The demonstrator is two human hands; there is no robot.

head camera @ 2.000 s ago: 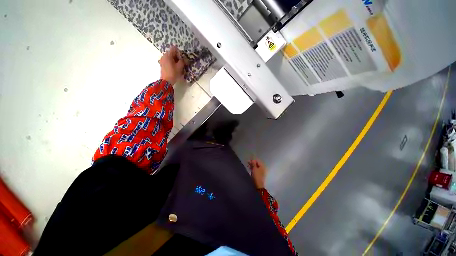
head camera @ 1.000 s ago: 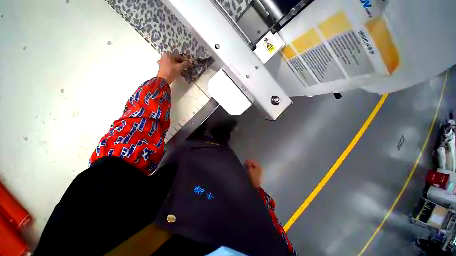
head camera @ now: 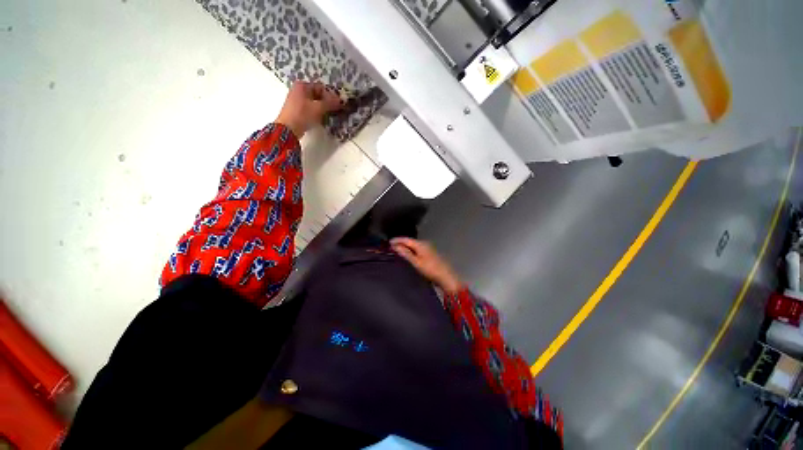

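Observation:
The leopard-print fabric lies flat on the off-white table, running under the white spreader beam. Its corner is darker and bunched. My left hand is at that corner, fingers bent together on the fabric edge; the fingertips pinch it. My right hand is at the top edge of my dark apron, away from the fabric, with fingers partly bent and no workpiece seen in it. Whether its fingers grip the apron is unclear.
The spreading machine housing with a yellow-and-white label is at upper right. A white end guard sits under the beam end over the table edge. Red-orange rolls lie at far left. Grey floor with yellow lines is at right.
My right hand has risen from beside the apron to its top edge, moving up and left. My left hand stays at the fabric corner. The view has shifted slightly.

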